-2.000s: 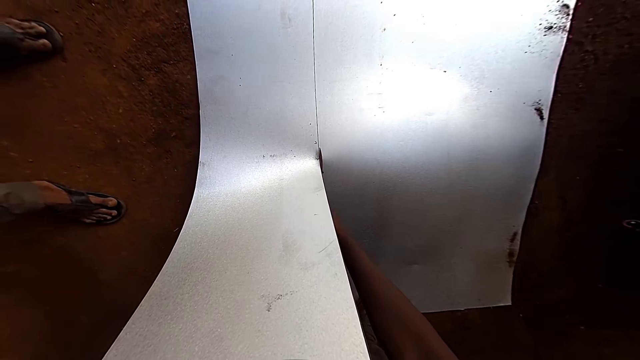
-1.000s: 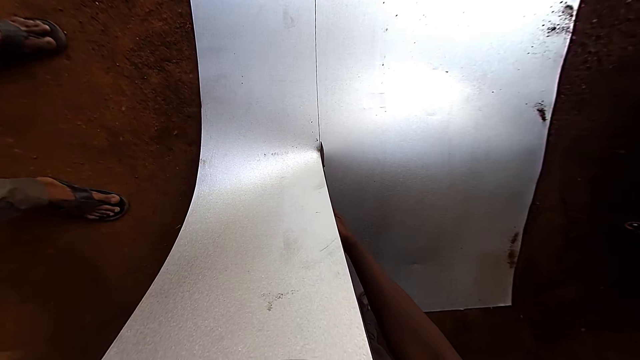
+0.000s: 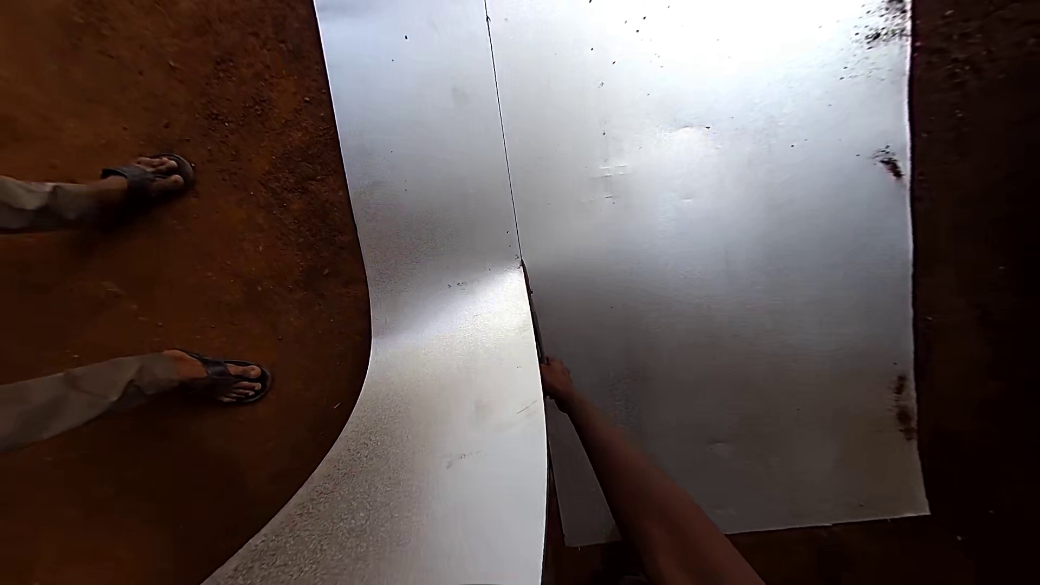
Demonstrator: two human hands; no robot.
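A large sheet of bare metal (image 3: 731,325) lies on the ground, with a thin dark line (image 3: 505,146) running up it from the end of a cut. Left of the cut, a long strip of the sheet (image 3: 455,422) curls up toward me. My right hand (image 3: 557,380) is closed around the handle end of a slim dark cutting tool, apparently metal shears (image 3: 535,317), whose tip sits where the cut meets the line. The strip partly hides the tool and the fingers. My left hand is out of sight.
Another person stands at the left; a sandalled foot (image 3: 154,175) and a second sandalled foot (image 3: 231,380) rest on reddish-brown soil (image 3: 203,284), beside the sheet's left edge. Dark dirt spots (image 3: 892,162) mark the sheet's right edge.
My right hand and part of the tool have come into sight beside the strip; before, mostly the forearm showed. The view has shifted somewhat, and more of the person's legs shows.
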